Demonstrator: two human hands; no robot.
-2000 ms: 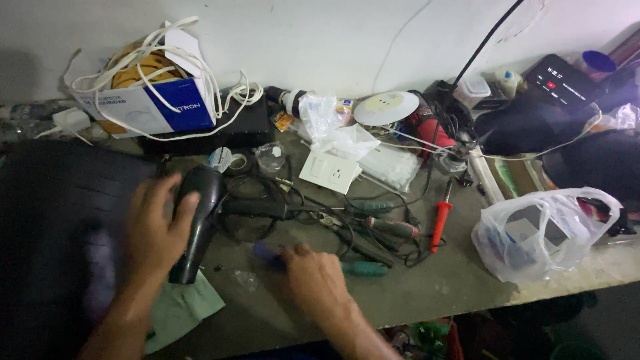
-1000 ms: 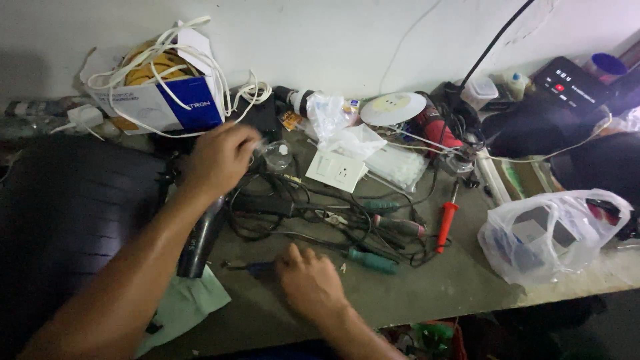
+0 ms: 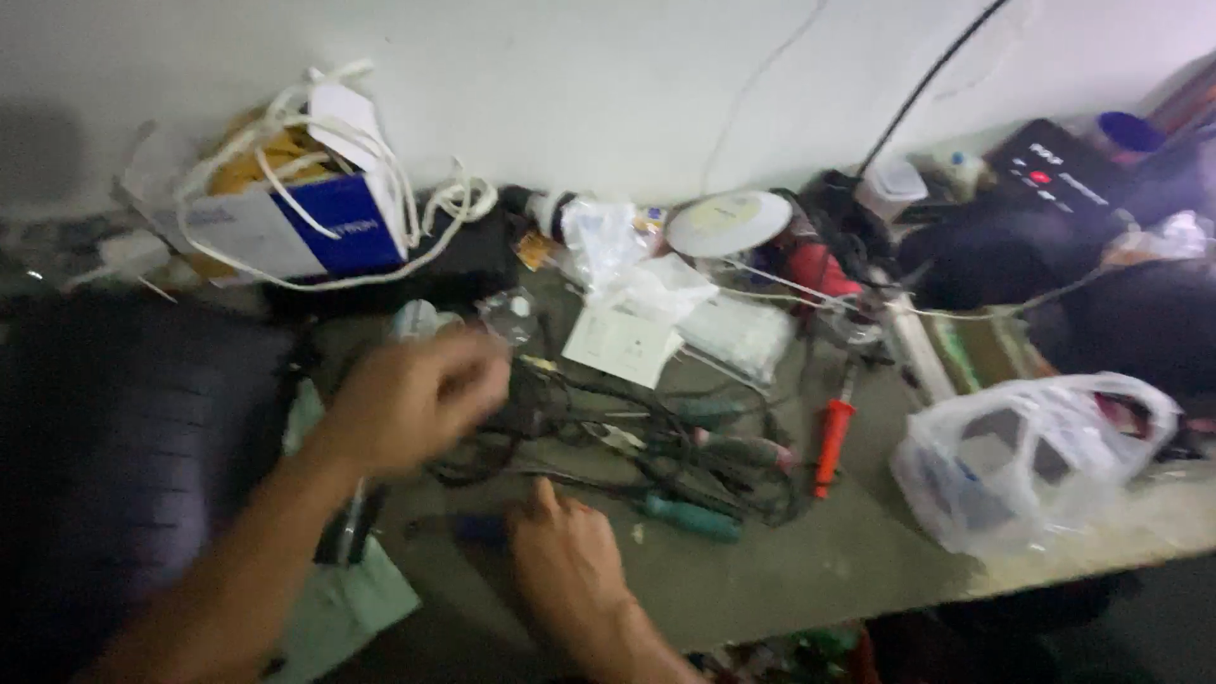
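Blurred by motion, my left hand [image 3: 413, 404] is over the workbench with its fingers curled; whether it holds anything is unclear. Beneath that wrist shows part of a black tool body [image 3: 347, 527], lying on a pale green cloth [image 3: 347, 608]. My right hand [image 3: 565, 546] rests low on the bench, closed around the end of a dark blue handle [image 3: 478, 529] that points left. Just right of it lies a teal-handled screwdriver [image 3: 692, 518]. Black cables [image 3: 484, 465], pliers [image 3: 617, 437] and a red-handled soldering iron [image 3: 833, 446] are farther off.
A blue and white box [image 3: 332, 228] with white cord stands at the back left, near a large black ribbed object [image 3: 123, 427]. White plates [image 3: 619, 344] and a round white disc [image 3: 730, 223] lie at the back. A plastic bag [image 3: 1035, 465] sits at the bench's right edge.
My left hand has moved from the black tool body toward the cables, to the right. My right hand stays low on the bench by the blue handle.
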